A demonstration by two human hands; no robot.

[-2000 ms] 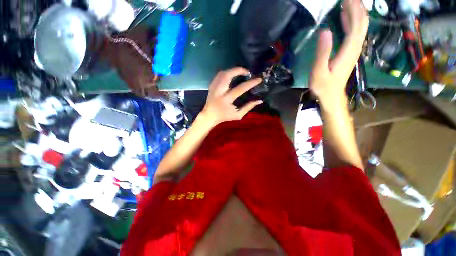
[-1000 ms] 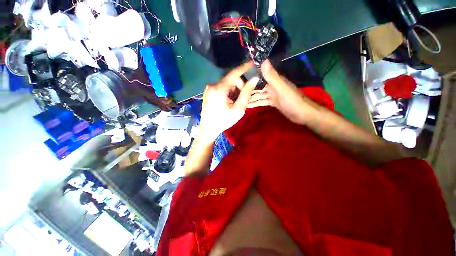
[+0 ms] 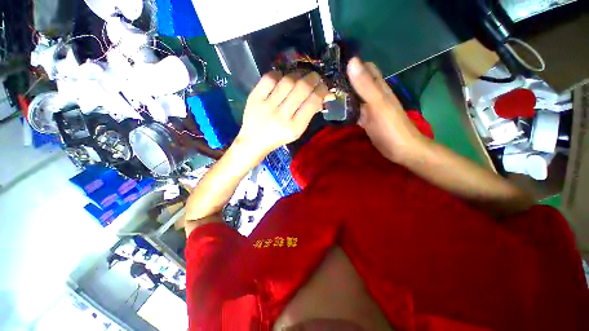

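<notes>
The black camera module (image 3: pixel 336 107) is between my two hands, at the open lower edge of the camera housing. A small pale grey plate shows on its near side. My left hand (image 3: pixel 281 108) is curled with its fingertips on the module's left side. My right hand (image 3: pixel 386 116) holds its right side, thumb along the upper edge. A thin wiring harness (image 3: pixel 303 63) runs from the module into the dark hollow of the large white camera housing (image 3: pixel 258 16). My left fingers hide part of the module and wires.
White camera parts (image 3: pixel 129 77) are heaped at the left, by a round metal tin (image 3: pixel 152 150) and a bright blue block (image 3: pixel 206 119). A box of white cameras (image 3: pixel 542 132) stands at the right. A black tool with a loop (image 3: pixel 497 29) lies at the upper right.
The housing now shows its white face and squarer opening. My left hand has moved from the module's near end to its left side; my right hand has shifted slightly right. The view has shifted.
</notes>
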